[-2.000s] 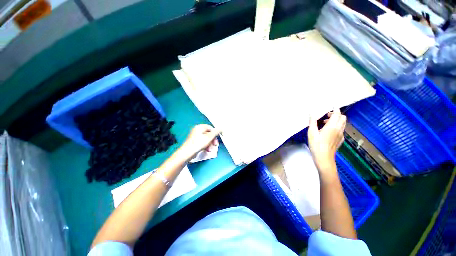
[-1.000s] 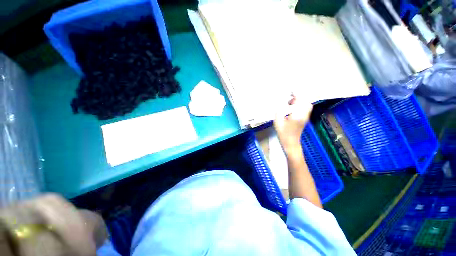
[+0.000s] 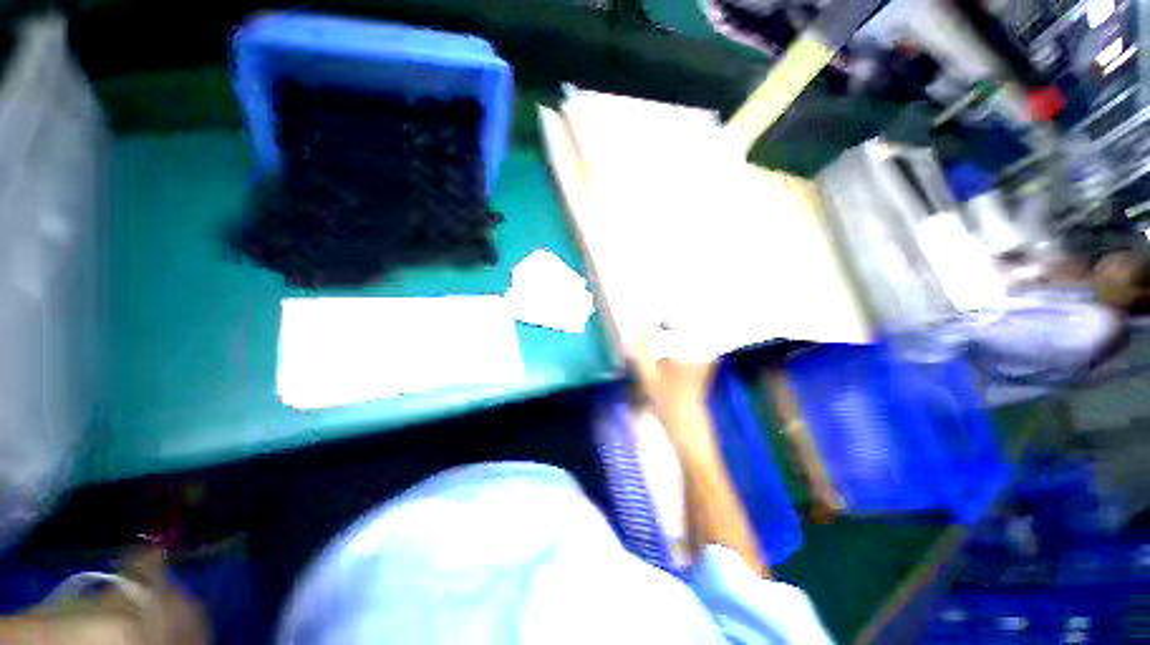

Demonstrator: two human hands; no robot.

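Observation:
The frame is blurred. My right hand (image 3: 675,372) is at the front edge of the large pale sheets (image 3: 719,227) stacked on the right part of the bench; whether it grips them cannot be told. My left hand (image 3: 158,605) is low at the far left, below the bench edge, blurred and partly cut off; what it holds cannot be told. A heap of small black parts (image 3: 366,208) spills from the light-blue bin (image 3: 378,40). A white work sheet (image 3: 397,350) lies in front of the heap, with a small many-cornered white pad (image 3: 551,292) right of it.
A plastic-wrapped stack (image 3: 44,252) stands at the left edge. Blue crates (image 3: 883,422) are below the bench on the right. Another bagged stack (image 3: 883,233) is behind them. Another person (image 3: 1047,328) is at the right edge.
My left hand has left the bench beside the sheets and dropped to the lower left. My right hand has moved left along the sheets' front edge. The view has turned, bringing a person into sight.

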